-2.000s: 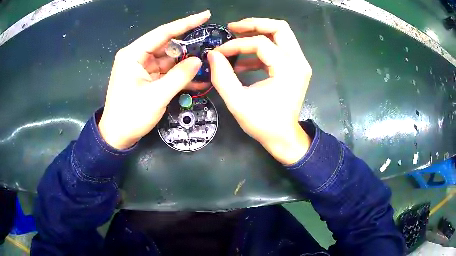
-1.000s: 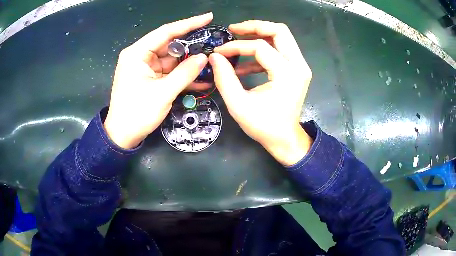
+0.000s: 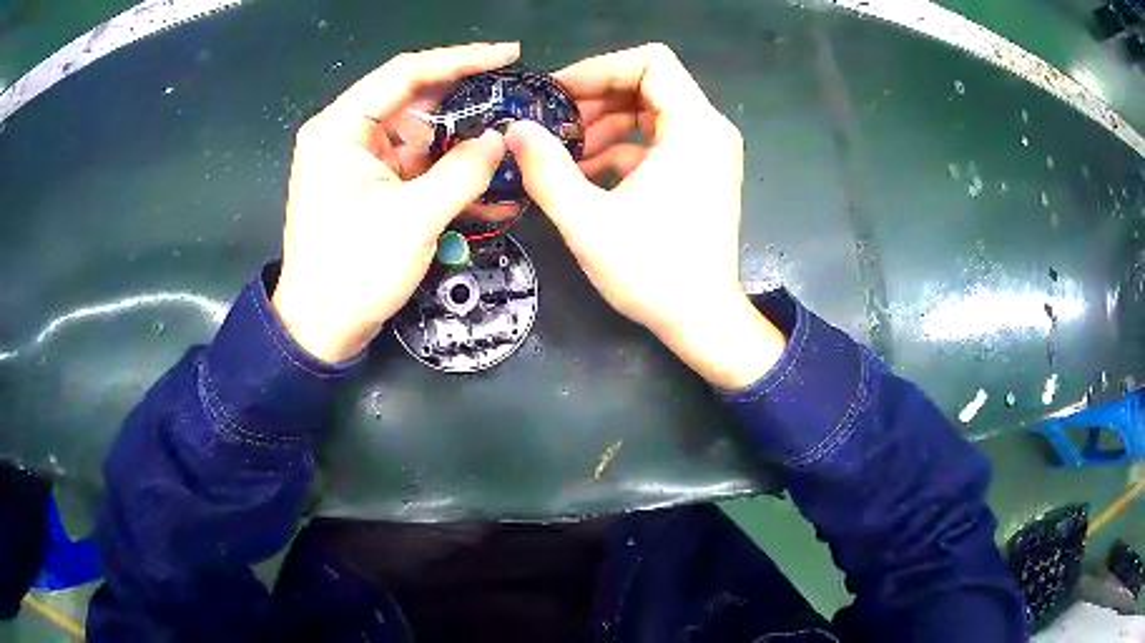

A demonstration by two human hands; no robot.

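A round black top assembly (image 3: 512,98) with a dark bluish circuit board faces up, held between both hands. My left hand (image 3: 377,201) grips its left side, thumb on the board. My right hand (image 3: 640,207) grips its right side, thumb on the board beside the left thumb. White wires cross the board; their left end is at the left fingers. Below, the black housing (image 3: 483,329) stands open on the bench, its ribbed inside and central hub showing. A small green disc (image 3: 453,248) sits at its upper rim on red wires. The thumbs hide part of the board.
The shiny dark-green bench (image 3: 603,433) has a small tan piece (image 3: 608,460) near its front edge. A pale metal rail (image 3: 119,38) curves along the far side. Blue stools stand at lower right (image 3: 1090,433) and lower left (image 3: 63,553). A dark perforated object (image 3: 1052,572) is at lower right.
My right fingers have left their pinch at the board's middle and now hold the assembly's side, thumb on the board. The housing and green disc have shifted slightly left. The round wire end is no longer clearly visible.
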